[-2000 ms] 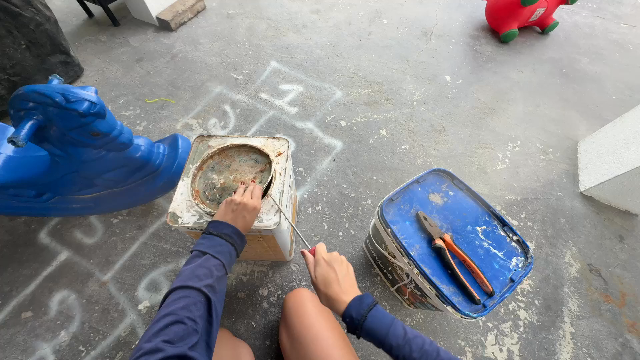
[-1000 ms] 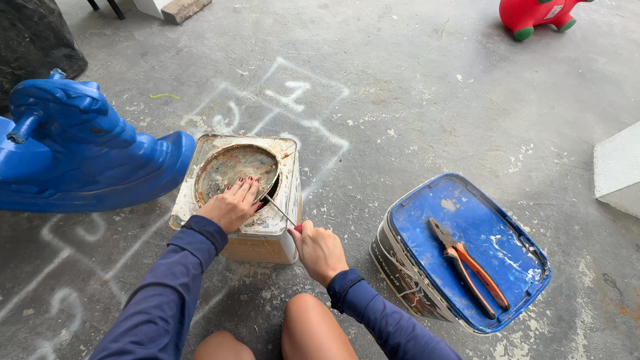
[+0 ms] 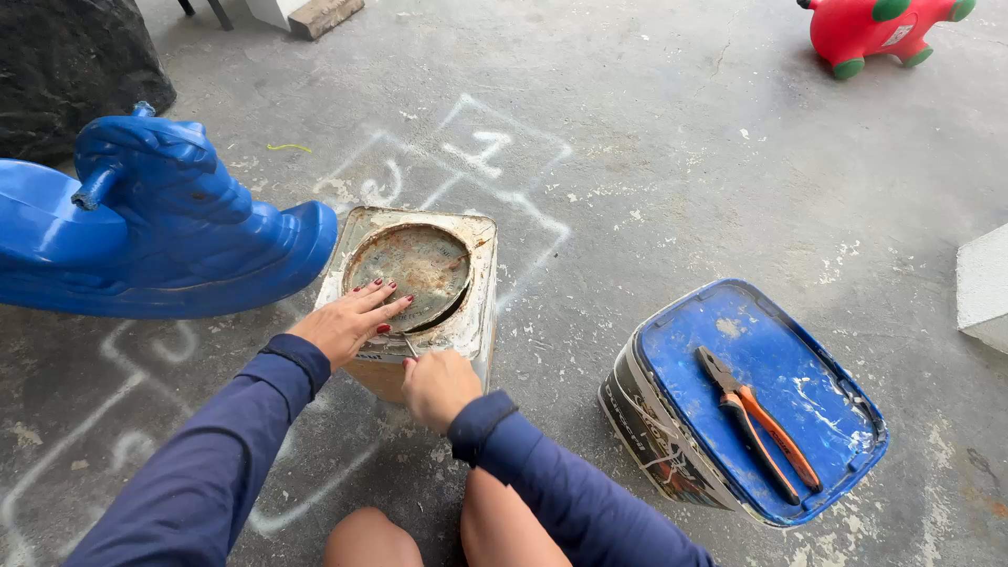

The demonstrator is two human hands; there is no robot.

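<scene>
A square metal paint can (image 3: 482, 236) stands on the floor in front of my knees, its top crusted with paint and rust. Its round metal lid (image 3: 417, 264) sits tilted in the opening, with a dark gap along the near right rim. My left hand (image 3: 350, 319) rests on the lid's near left edge, fingers spread. My right hand (image 3: 442, 390) grips a tool, likely a screwdriver, whose thin metal shaft (image 3: 411, 345) reaches the near rim; the handle is hidden in the fist. Combination pliers (image 3: 748, 421) with orange and black handles lie on a blue bucket lid (image 3: 669, 354).
A plastic bucket (image 3: 642, 441) under the blue lid stands to the right. A blue plastic rocking horse (image 3: 213, 244) is close on the left. Farther off are a red bouncy animal toy (image 3: 858, 31), a white block (image 3: 984, 287) and a wood piece (image 3: 324, 16). Chalk-like lines mark the concrete floor.
My right hand has moved left, bringing the tool from the lid's right side to its near edge. My left hand has shifted to the lid's near left edge.
</scene>
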